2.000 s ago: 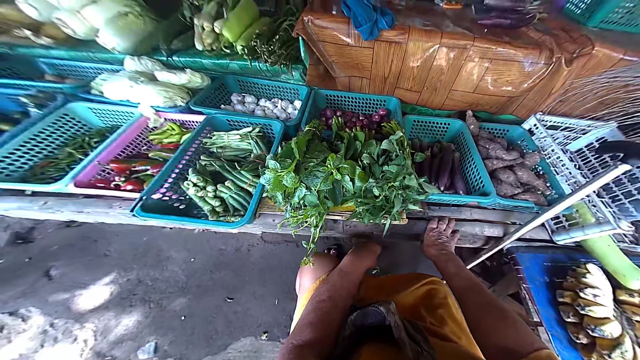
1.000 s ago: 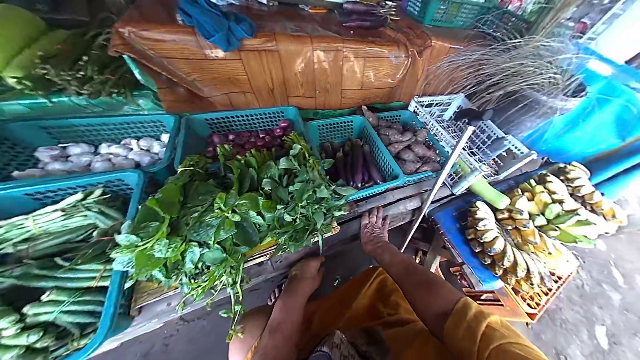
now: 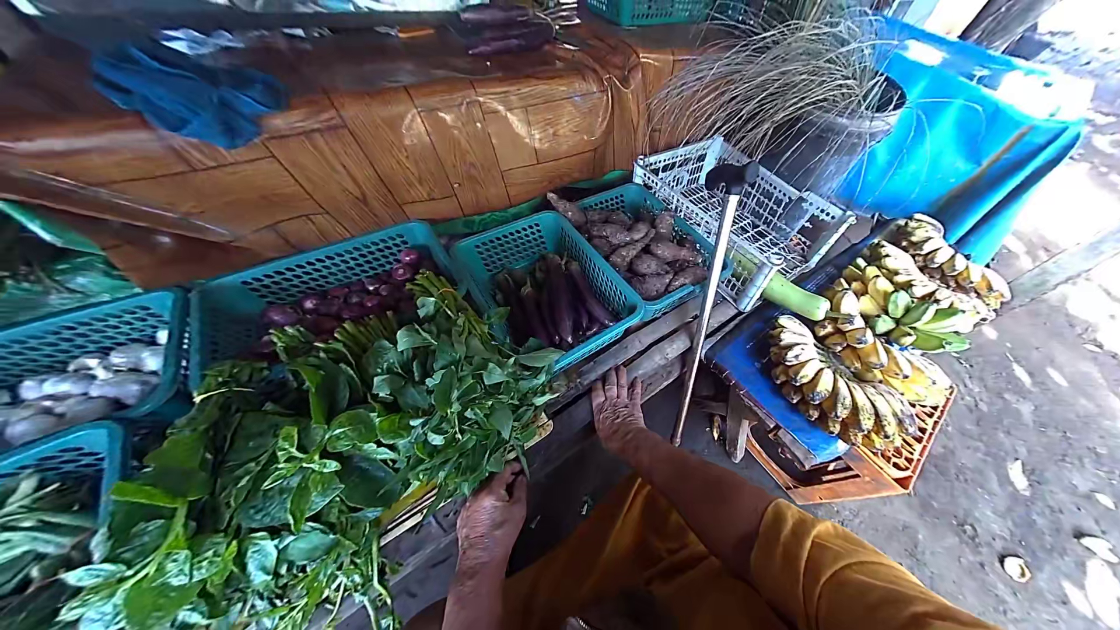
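My right hand (image 3: 618, 404) lies flat on the edge of the wooden bench (image 3: 652, 359), fingers apart and holding nothing. My left hand (image 3: 495, 512) is at the bench edge against the bunches of leafy greens (image 3: 437, 394); leaves cover its fingertips, so its hold cannot be told. Behind the greens, red onions (image 3: 350, 302) fill part of a teal plastic basket. Eggplants (image 3: 560, 302) lie in the basket beside it, and sweet potatoes (image 3: 643, 249) in the one to their right. A metal walking cane (image 3: 710, 289) with a black handle leans just right of my right hand.
Bananas (image 3: 840, 385) rest on a blue-topped stand (image 3: 744, 359) at the right, by an orange crate (image 3: 932, 437). A white plastic crate (image 3: 787, 197) and a long green gourd (image 3: 794, 296) are behind the cane. Garlic (image 3: 96, 385) is at far left. A blue cloth (image 3: 188, 92) hangs over the covered table.
The view has swung far to the right, showing more of the bananas and blue tarp. My right hand stays on the bench edge. My left hand has come from near my knee to the greens.
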